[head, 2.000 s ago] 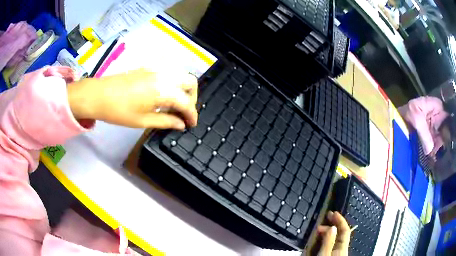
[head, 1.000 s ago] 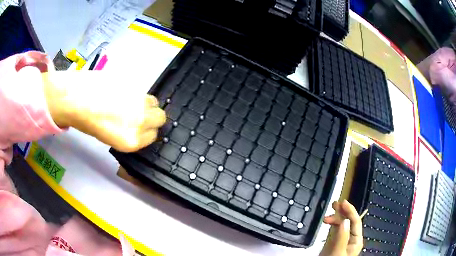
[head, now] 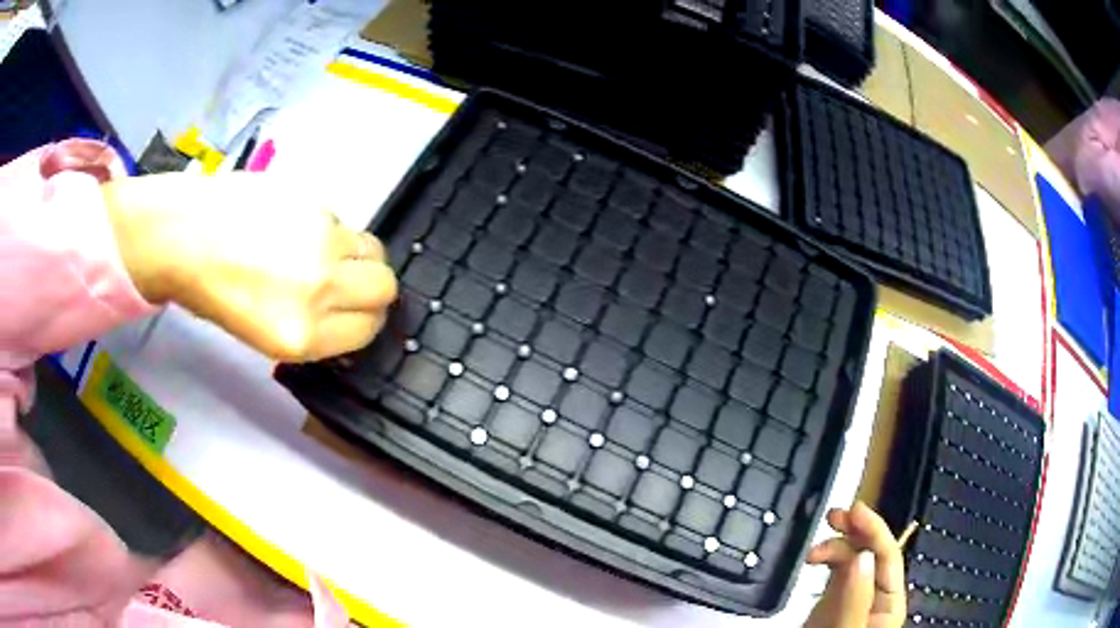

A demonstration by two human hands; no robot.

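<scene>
A black blister tray (head: 639, 319) lies tilted across the bench in front of me. Small bright parts (head: 502, 393) sit scattered on its grid, mostly along the near and left side. My left hand (head: 276, 270) is at the tray's left edge with its fingers curled; its fingertips are hidden, so I cannot tell whether it holds anything. My right hand (head: 860, 567) is at the lower right, just beyond the tray's near right corner, cut off by the picture's bottom edge. A thin tan stick, seemingly tweezers (head: 909, 534), sticks out from its fingers.
A high black tray stack (head: 602, 61) stands behind the work tray. Another black tray (head: 884, 196) lies on cardboard at back right. A shorter pile (head: 983, 478) with rows of dots is right of my right hand. A white tray (head: 1097, 515), blue boards (head: 1075, 252) and a person's pink sleeve are far right.
The view has shifted, and the work tray appears lower and flatter than two seconds ago. My left hand has moved from above the tray's left corner to its left edge, fingers more curled.
</scene>
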